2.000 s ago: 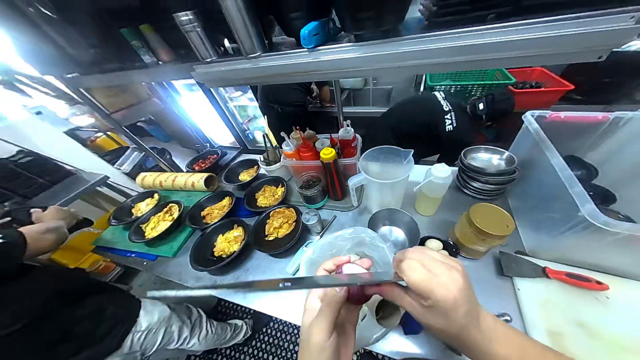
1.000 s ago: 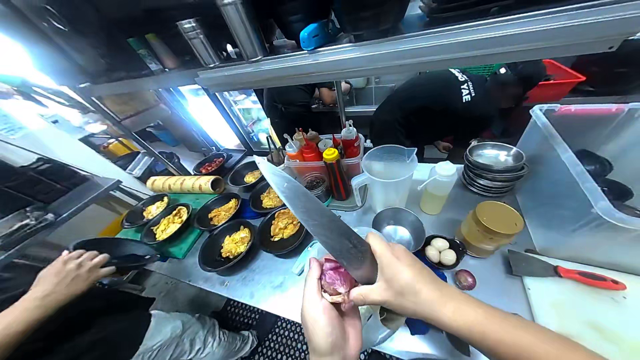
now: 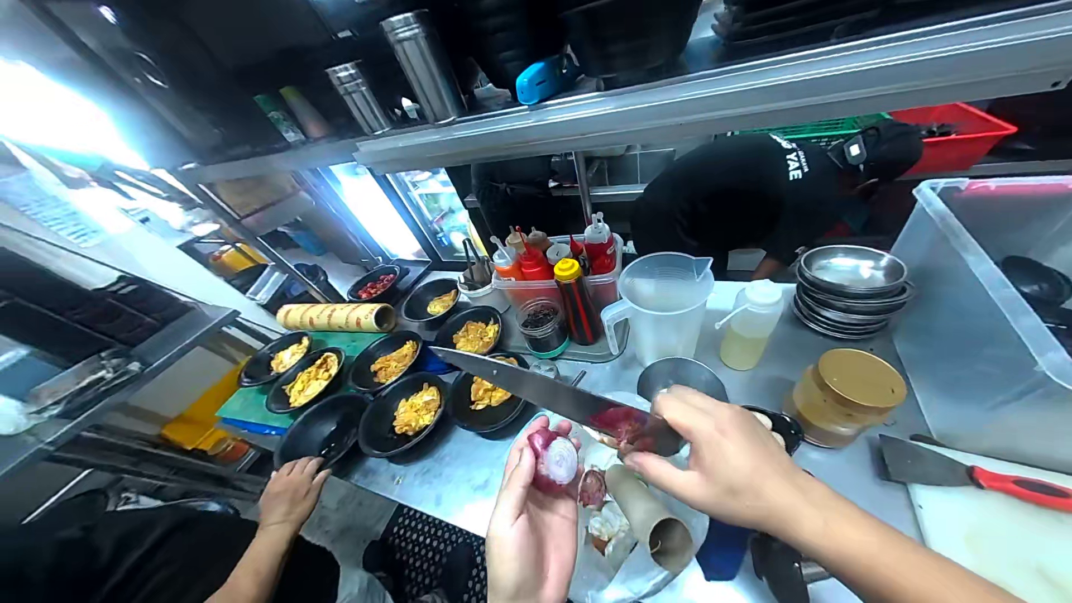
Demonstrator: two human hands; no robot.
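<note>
My left hand (image 3: 536,511) cradles a red onion (image 3: 554,462) whose pale cut end faces up. The blade of a large kitchen knife (image 3: 536,389) slants up to the left, gripped in my right hand (image 3: 712,456). A piece of purple onion skin (image 3: 621,423) lies against the blade near my right thumb. Below the knife, a clear plastic bag (image 3: 615,578) holds onion peelings (image 3: 592,488) and a cardboard tube (image 3: 649,519). Behind my right hand stands a metal bowl (image 3: 680,381), and a black bowl (image 3: 783,429) is partly hidden by that hand.
Black bowls of cooked egg (image 3: 414,410) stand at left, where a co-worker's hand (image 3: 293,494) touches an empty black bowl (image 3: 325,429). A measuring jug (image 3: 666,310), squeeze bottles (image 3: 576,301) and a lidded jar (image 3: 846,398) stand behind. A red-handled scraper (image 3: 980,477) lies right. A shelf (image 3: 712,92) spans overhead.
The knife has swung lower toward the left, and a strip of skin is now on its blade. The onion shows a cut end. The co-worker has set a black bowl beside the egg bowls.
</note>
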